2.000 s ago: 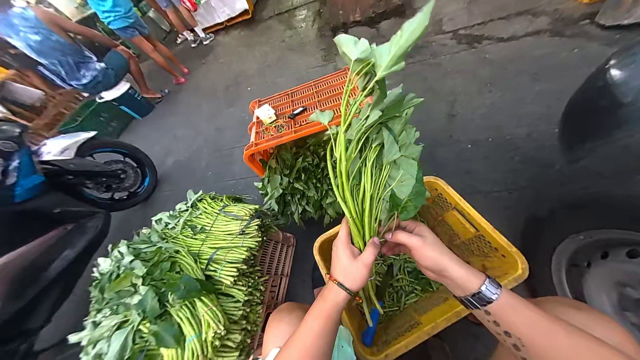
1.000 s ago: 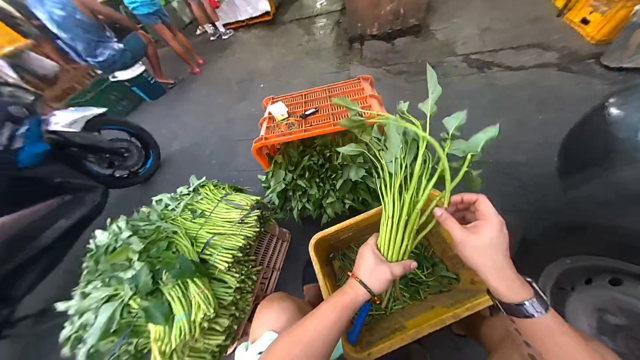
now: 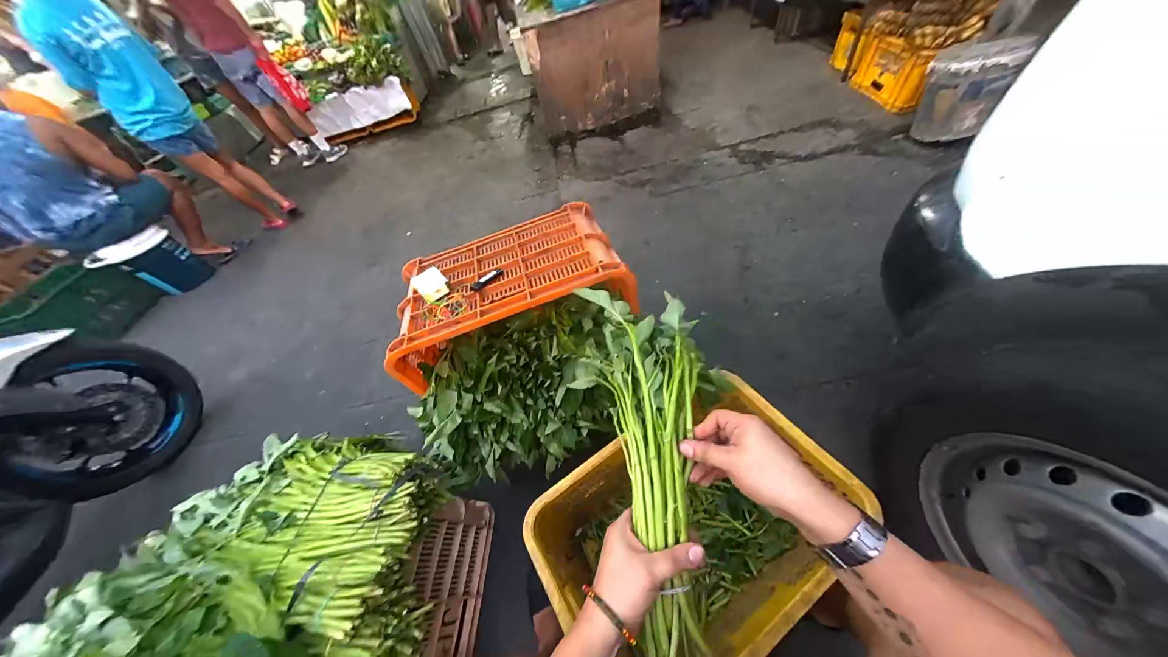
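My left hand (image 3: 639,568) is closed around the lower stems of a bunch of leafy green vegetables (image 3: 655,456), held upright above a yellow plastic crate (image 3: 564,511). A thin band circles the stems just below that hand. The fingertips of my right hand (image 3: 739,456) pinch stems at the bunch's right side. Cut stems and leaves (image 3: 744,525) lie inside the yellow crate. An orange plastic crate (image 3: 538,251) lies on its side beyond, with more leafy greens (image 3: 511,392) inside. Tied bundles of greens (image 3: 338,538) are piled at the lower left on a brown crate (image 3: 456,566).
Small items, including a dark marker-like object (image 3: 486,279), rest on the orange crate. A motorcycle wheel (image 3: 109,420) is at left, a vehicle tire (image 3: 1031,365) close at right. People (image 3: 119,82) sit and stand at upper left near a produce stall. A brown block-like stand (image 3: 598,68) is farther ahead.
The bunch is more upright than one second ago, when its stems fanned out to the right. My right hand has moved in against the stems. The view now takes in more of the street ahead.
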